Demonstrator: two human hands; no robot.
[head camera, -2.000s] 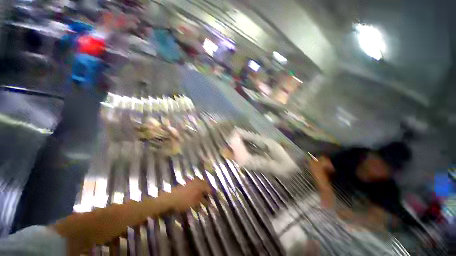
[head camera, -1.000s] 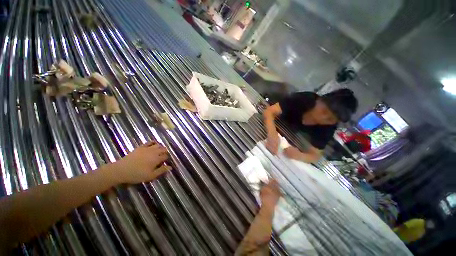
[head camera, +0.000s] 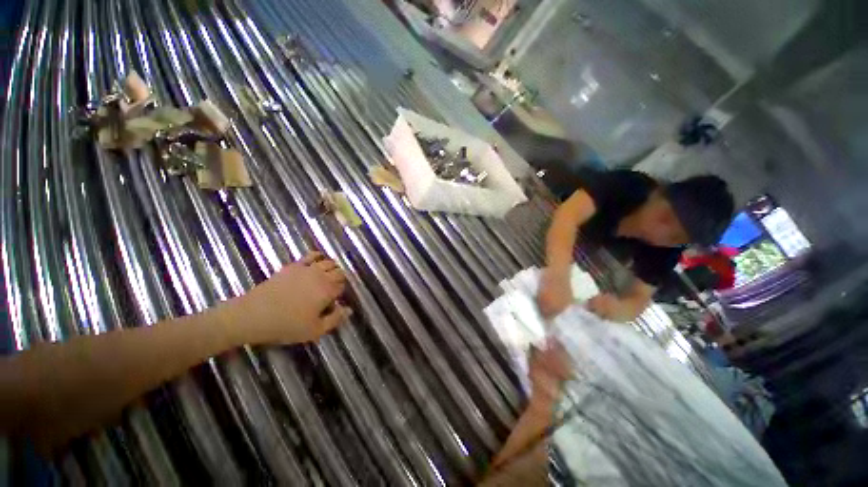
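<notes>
Shiny metal tubes (head camera: 419, 328) run in long parallel rows under my hands. My left hand (head camera: 300, 300) rests on them, palm down, fingers slightly apart and bent, with nothing seen in it. My right hand (head camera: 549, 373), blurred, is at the near edge of the white fabric panel (head camera: 657, 404) and appears to pinch it; its fingertips are partly hidden. The panel lies ridged over the tubes at right. Another person's hands are on the panel's upper edge.
A white plastic bin (head camera: 466, 198) of silver clips sits on the tubes. Tan card pads with clips (head camera: 171, 133) lie at upper left, smaller ones near the bin. A person in black (head camera: 619, 204) leans in across the tubes. Blue-grey fabric (head camera: 352, 48) lies beyond.
Over the last second the view has shifted slightly; both hands keep much the same places. The other person's arm has come down onto the white fabric's edge near my right hand.
</notes>
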